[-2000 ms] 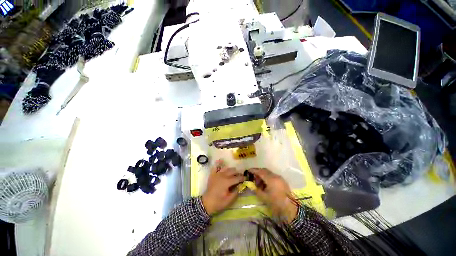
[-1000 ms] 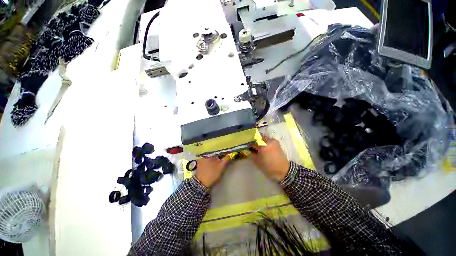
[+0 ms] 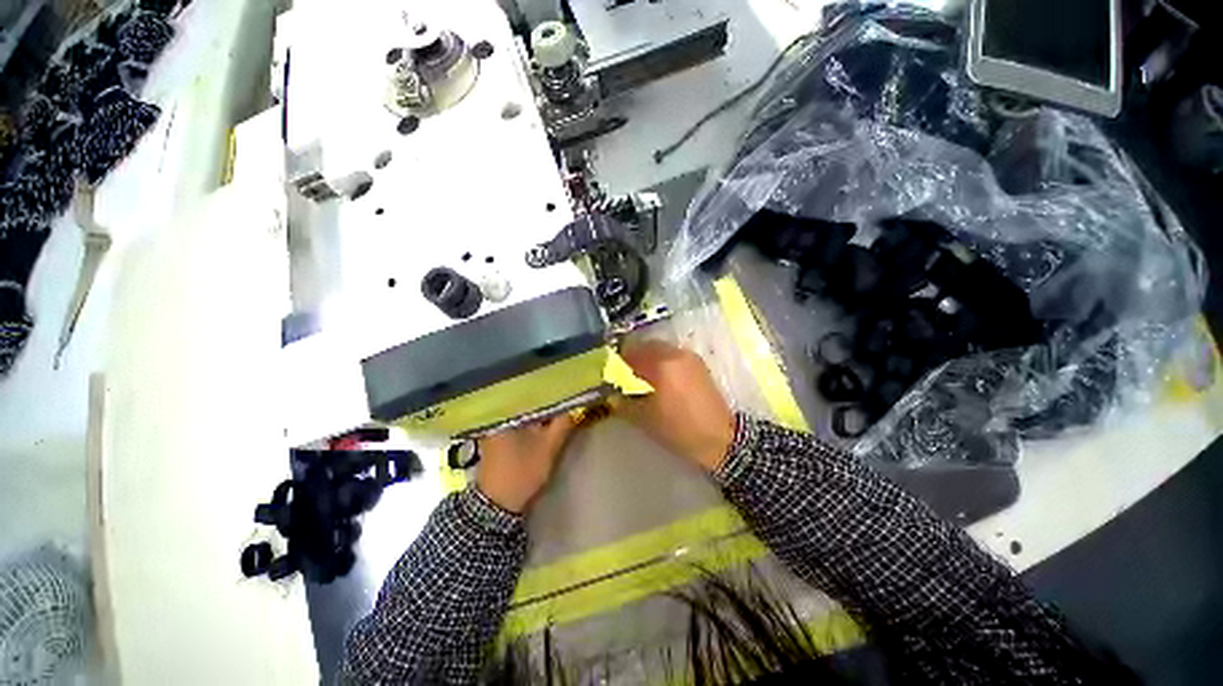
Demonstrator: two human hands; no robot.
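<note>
My left hand (image 3: 518, 462) and my right hand (image 3: 675, 399) are close together at the front of the sewing machine head (image 3: 490, 362), their fingertips partly hidden under its yellow front edge. A small orange-yellow piece (image 3: 592, 413) shows between the fingertips. What the fingers hold is hidden. Yellow material (image 3: 626, 374) shows at my right fingers. One black loop (image 3: 464, 453) lies on the bed beside my left hand. A pile of black loops (image 3: 319, 516) lies left of the machine.
A clear plastic bag (image 3: 858, 161) with many black loops (image 3: 912, 295) lies to the right. A control panel (image 3: 1046, 47) stands beyond it. Speckled dark cords (image 3: 81, 114) lie at the far left. A white basket (image 3: 43, 623) is at the lower left edge.
Both hands have moved from the open bed plate up to the machine head's front edge. The view has moved closer, so the head looks larger. The loop between the fingers no longer shows.
</note>
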